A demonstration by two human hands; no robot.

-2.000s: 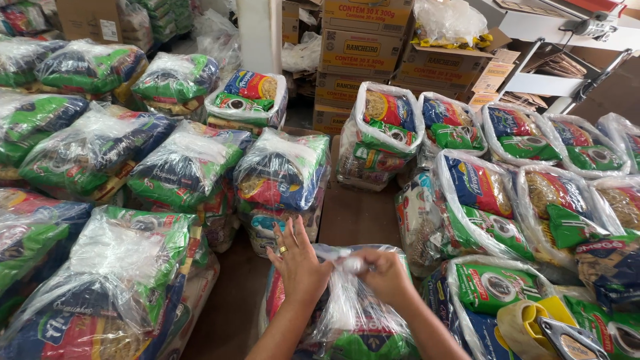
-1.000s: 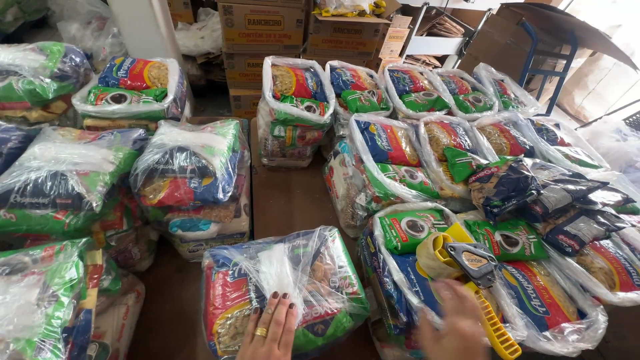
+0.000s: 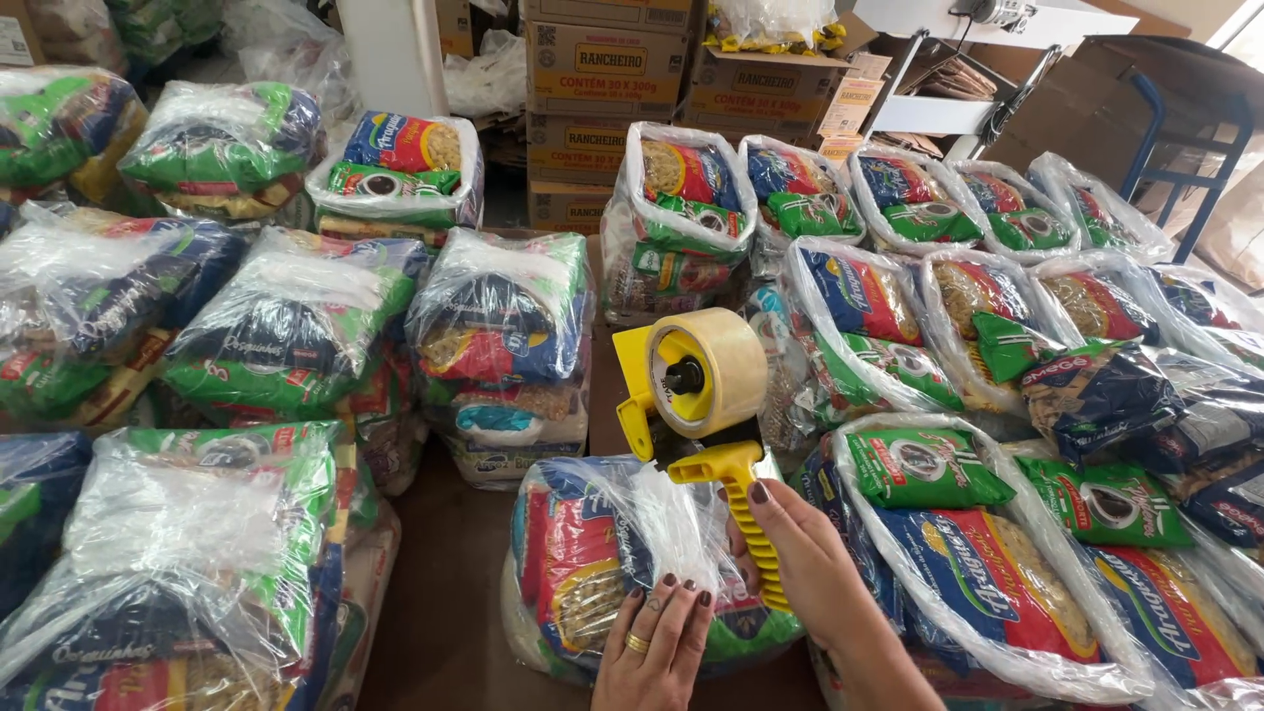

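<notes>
My right hand (image 3: 790,553) grips the ribbed yellow handle of a tape dispenser (image 3: 691,395), raised over a clear plastic bag of groceries (image 3: 592,553). A wide roll of clear tape sits on the dispenser. My left hand (image 3: 660,637), with a ring on one finger, lies flat on the bag's gathered plastic, fingers extended. Through the film show a red and blue pasta pack and green packaging. The dispenser's head is above the bag's far part; whether tape touches the plastic cannot be told.
Closed grocery bags (image 3: 178,553) stand in rows at the left. Open-topped bags (image 3: 987,573) with pasta and coffee packs fill the right, dark snack packs (image 3: 1101,395) lying on some. Behind are stacked cardboard boxes (image 3: 607,109), a white post (image 3: 392,59) and a blue hand truck (image 3: 1185,148).
My right hand has taken hold of the tape dispenser, which lay on the right-hand bags, and brought it over the middle bag. My left hand stays on the bag's plastic.
</notes>
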